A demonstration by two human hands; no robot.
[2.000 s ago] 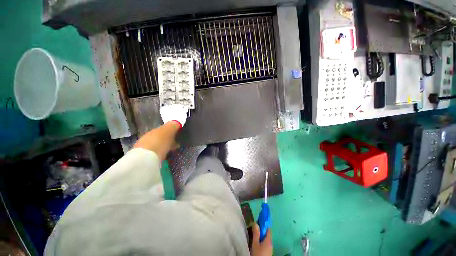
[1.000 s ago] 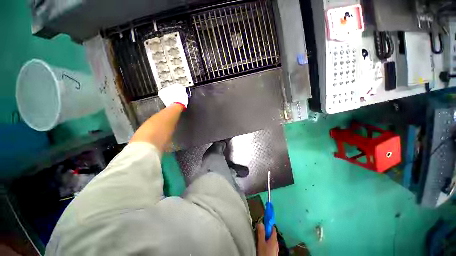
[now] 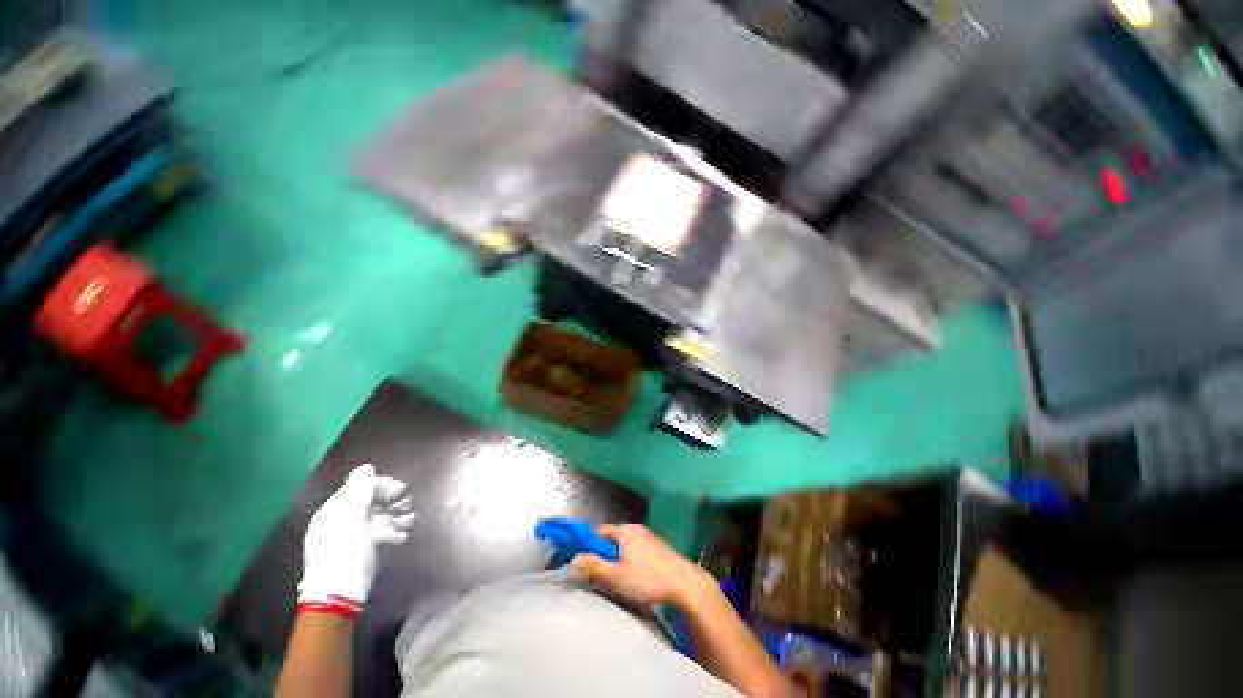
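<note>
My left hand [image 3: 352, 535], in a white cotton glove with a red cuff, is at the lower left. Its fingers are loosely curled and apart, and it holds nothing. My right hand [image 3: 641, 562] is bare and holds the blue handle [image 3: 575, 537] of the screwdriver or pry tool low in front of me; the shaft cannot be made out. A bright silver mould plate [image 3: 652, 205] lies on the press sliding table [image 3: 708, 250] ahead, with its wire handle towards me. The view is blurred, so its cavities do not show.
A brown cardboard box [image 3: 570, 376] stands on the green floor below the press table. A red stool [image 3: 136, 327] is at the left. A dark floor plate [image 3: 409, 464] lies under me. A shelf with cardboard [image 3: 818, 559] is at the lower right. Press panels with red lights stand at the upper right.
The view has swung from the slatted bed to another press. My left hand has let go of the cavity mould plate. My right hand has come up in front of me with the blue tool.
</note>
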